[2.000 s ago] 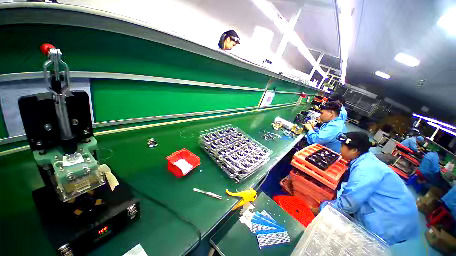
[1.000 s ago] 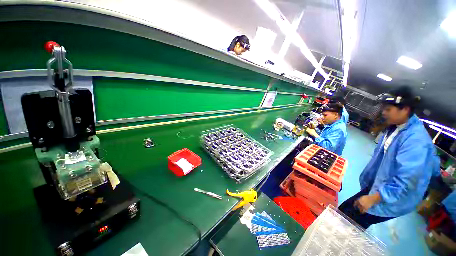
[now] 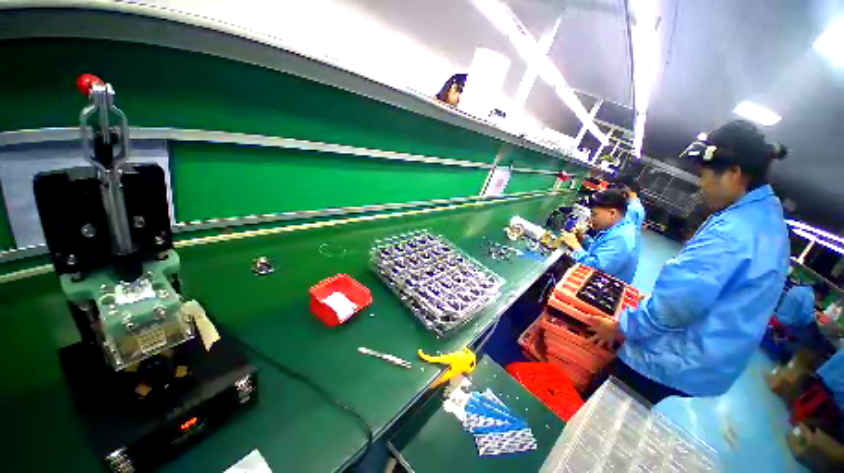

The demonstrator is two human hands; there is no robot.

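Neither of my hands is in the picture. A black toggle press (image 3: 116, 268) with a red-knob lever and a clear block stands at the left of the green bench, on a black base with a lit red display. A small red parts bin (image 3: 340, 299) holds white pieces. A clear blister tray (image 3: 435, 282) filled with dark units lies to its right. A yellow air blow gun (image 3: 448, 364) lies at the bench edge, with a thin silver tool (image 3: 384, 357) to its left. A small round unit (image 3: 263, 266) lies on the bench near the press.
Blue-and-white sticker strips (image 3: 498, 425) lie on the low side table (image 3: 428, 447). Clear empty blister trays (image 3: 629, 434) stand beside it. A red stool (image 3: 546, 390) is behind. A person in a blue smock (image 3: 708, 296) stands at stacked orange-red trays (image 3: 572, 344). Another worker (image 3: 606, 242) sits farther along the bench.
The neighbouring person has gone from bent low beside the orange-red trays to standing, and now has a hand on the stack. The stack has shifted slightly. The bench things look unmoved.
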